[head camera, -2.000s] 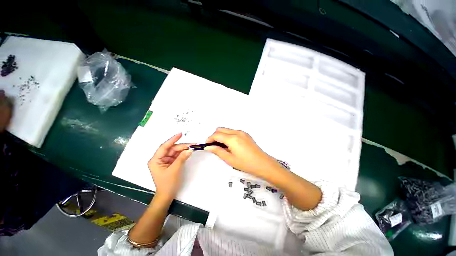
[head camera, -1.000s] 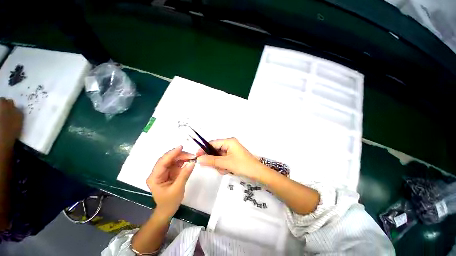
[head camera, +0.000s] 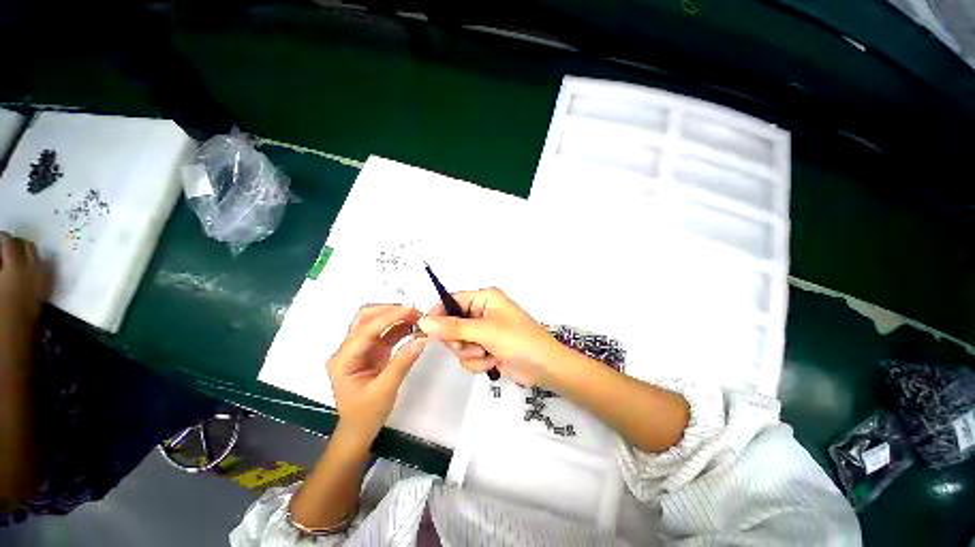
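My right hand (head camera: 494, 337) holds black tweezers (head camera: 445, 291), closed, with the tips pointing up and away over the white pad (head camera: 321, 331). My left hand (head camera: 374, 363) is beside it, thumb and fingers pinched around a tiny dark part (head camera: 418, 330) that the right fingertips also touch; its details are too small to tell. Tiny grey specks (head camera: 392, 260) lie scattered on the pad beyond the hands. Small dark parts (head camera: 586, 345) are heaped in a tray compartment, partly hidden by the right forearm. Separate dark parts (head camera: 547, 411) lie loose in the nearer compartment.
A white compartment tray (head camera: 711, 176) lies beyond the right forearm. A crumpled clear bag (head camera: 237, 190) lies left of the pad. Bags of dark parts (head camera: 928, 411) are at the far right. At the far left, another person's hand (head camera: 19, 280) rests by a white pad (head camera: 139, 203) with dark parts.
The tweezers turned from pointing at the left fingers to pointing away, and their arms closed since one second ago. The hands stay together over the pad.
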